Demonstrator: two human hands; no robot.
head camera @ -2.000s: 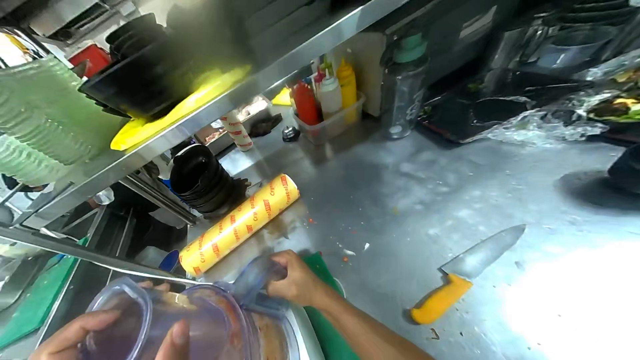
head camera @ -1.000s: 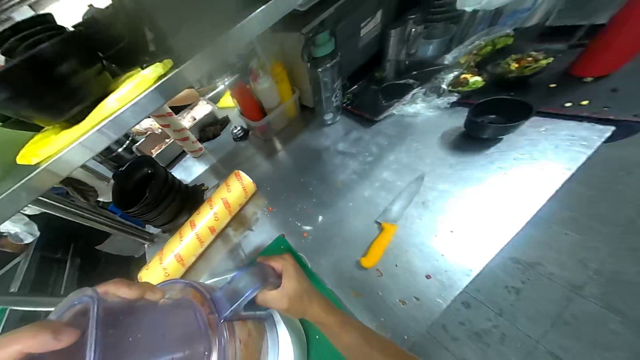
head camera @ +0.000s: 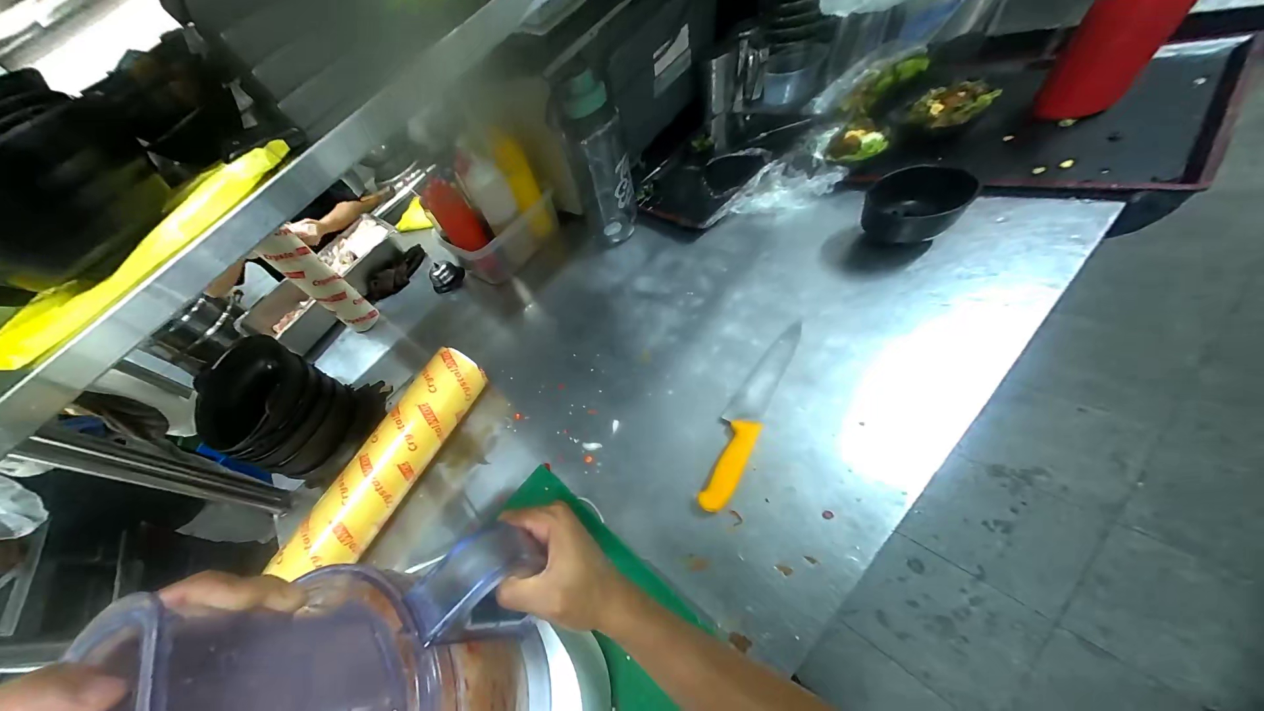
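My right hand (head camera: 558, 568) is closed around the handle of a clear plastic food processor bowl (head camera: 464, 592), at the bottom of the head view. My left hand (head camera: 232, 594) rests on the clear feed tube (head camera: 286, 657) of its lid, with part of the hand behind the plastic. Reddish-brown residue shows inside the bowl, which sits on a pale base (head camera: 573, 667). A green cutting board (head camera: 632, 583) lies under my right forearm. To the right, a chef's knife with a yellow handle (head camera: 731, 466) lies on the steel counter (head camera: 632, 346).
A yellow cling film roll (head camera: 395, 459) lies beside stacked black bowls (head camera: 281, 410). Behind are squeeze bottles (head camera: 484, 202) in a tub and a water bottle (head camera: 605, 163). A black bowl (head camera: 918, 202) stands far right. A steel shelf edge (head camera: 247, 188) crosses the upper left; another person's arm (head camera: 341, 219) shows beyond.
The view has swung to the right, bringing the black bowl and the red object on the tray into sight. Both hands stay on the food processor.
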